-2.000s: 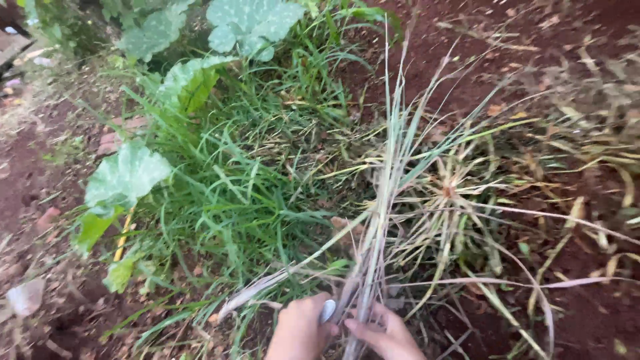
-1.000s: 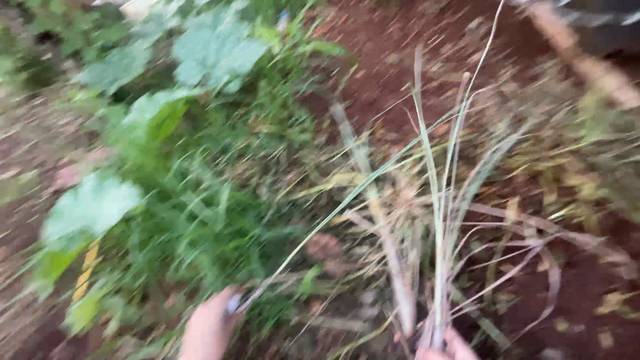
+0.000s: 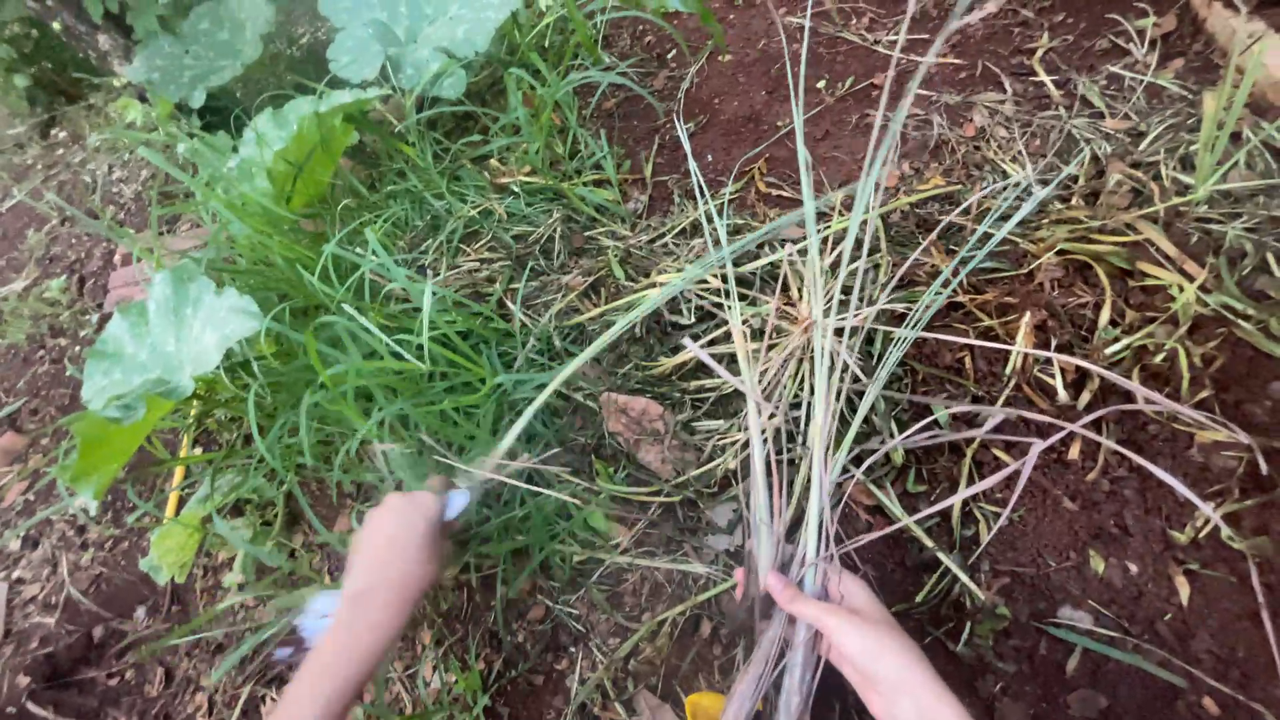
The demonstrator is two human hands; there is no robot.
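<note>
At the lower right my right hand (image 3: 850,620) grips the base of a bundle of long grass stalks (image 3: 815,400), some green, some dry and purplish. My left hand (image 3: 400,540), blurred at the lower left, is closed around the lower end of a long green grass blade (image 3: 600,345) that arches up towards the bundle's upper part. A small whitish object (image 3: 456,503) shows at the left fingers; its kind cannot be told. Behind the bundle a flattened tuft of yellowed grass (image 3: 795,315) spreads over the soil.
Dense green grass (image 3: 390,340) grows left of the bundle, with broad squash-like leaves (image 3: 165,340) beside it. A dry brown leaf (image 3: 650,432) lies mid-frame. Reddish soil (image 3: 1120,620) with cut grass is at the right. A yellow object (image 3: 706,705) shows at the bottom edge.
Two seconds ago both hands were together at the bundle's base. My left hand has since moved away to the left with a grass blade, while my right hand keeps its hold on the bundle.
</note>
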